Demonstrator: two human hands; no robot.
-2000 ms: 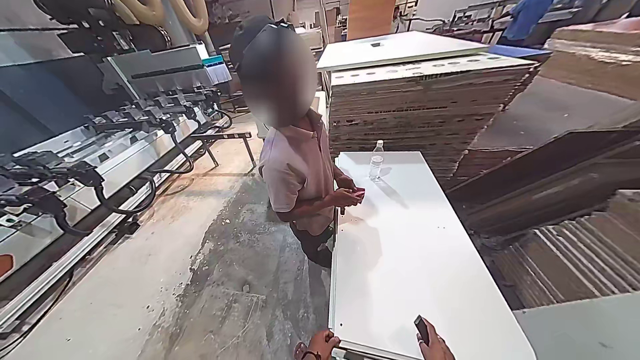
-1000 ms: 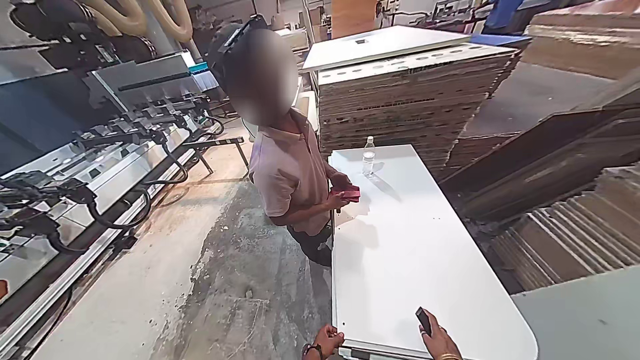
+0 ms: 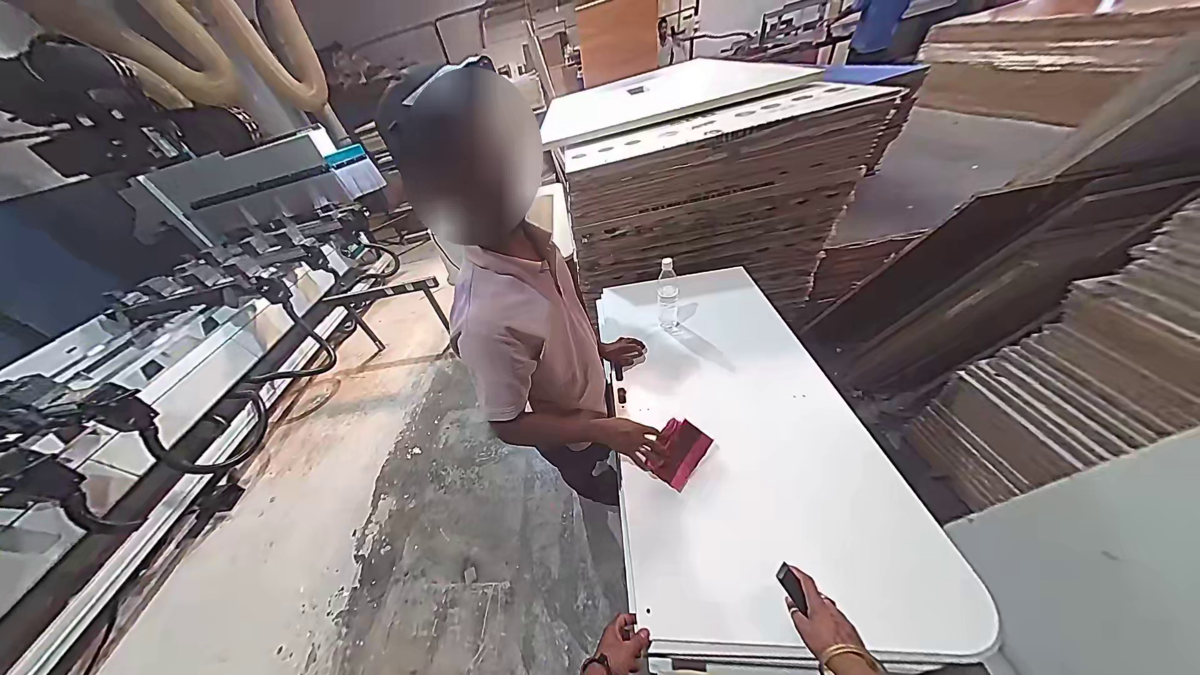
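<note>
Near the front right of a white panel (image 3: 750,525) with a rounded corner, my right hand (image 3: 825,623) holds a small black block-like object (image 3: 792,588). At the panel's near left corner, my left hand (image 3: 621,647) rests against the edge, its fingers curled there; whether it grips the edge is unclear. A co-worker (image 3: 525,347) stands at the left side, one hand on a red and dark flat object (image 3: 682,454) over the panel. The co-worker's other hand is by the left edge, near small dark pieces (image 3: 622,395). A clear plastic bottle (image 3: 667,295) stands at the far end.
Behind the panel rises a tall stack of boards (image 3: 712,187). More boards lean and lie at the right (image 3: 1059,394). A long machine with hoses and clamps (image 3: 216,375) runs along the left, beside the concrete floor (image 3: 450,525).
The co-worker's hands have moved apart, and the red object, held close to the body a second ago, is now out over the panel. My hands stay near the panel's front edge.
</note>
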